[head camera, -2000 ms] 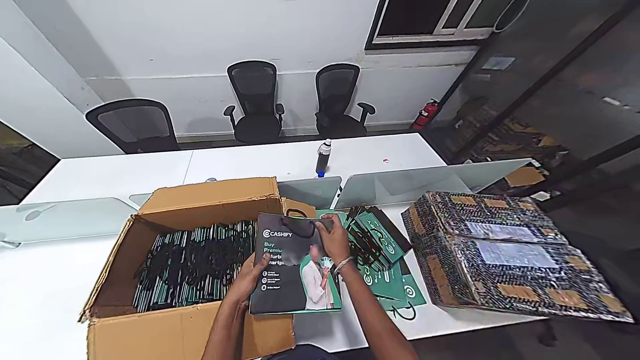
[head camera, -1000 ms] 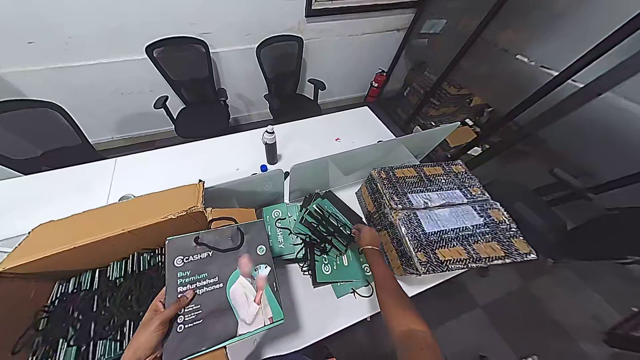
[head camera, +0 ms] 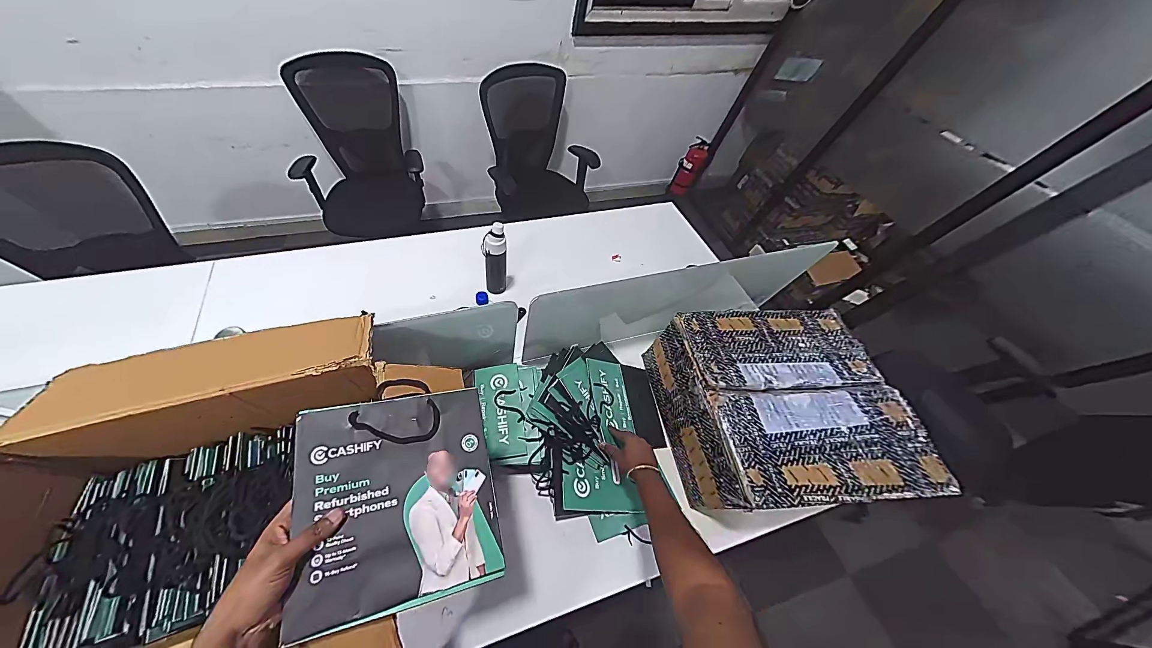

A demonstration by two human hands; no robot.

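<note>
My left hand (head camera: 279, 567) grips the left side of a dark grey and green paper carrier bag (head camera: 378, 540) with a black cord handle; its printed front faces me. My right hand (head camera: 630, 454), a bracelet on its wrist, rests on a heap of green paper bags (head camera: 598, 396) on the white desk; whether its fingers grip one cannot be told. Black cord handles lie tangled over that heap. On the left, an open cardboard box (head camera: 216, 364) is packed with upright paper bags (head camera: 171, 549), partly behind the held bag.
A tape-wrapped carton (head camera: 801, 414) stands right of the heap. Frosted glass dividers (head camera: 630, 297) cross the desk behind the bags. Beyond them are a bottle (head camera: 496, 261) and a blue cap (head camera: 481, 298). Mesh office chairs (head camera: 351, 135) line the far side, with a fire extinguisher (head camera: 689, 167) nearby.
Two seconds ago both hands were on the grey bag above the desk. My right hand has left it and moved right to the green heap, while my left hand keeps the bag.
</note>
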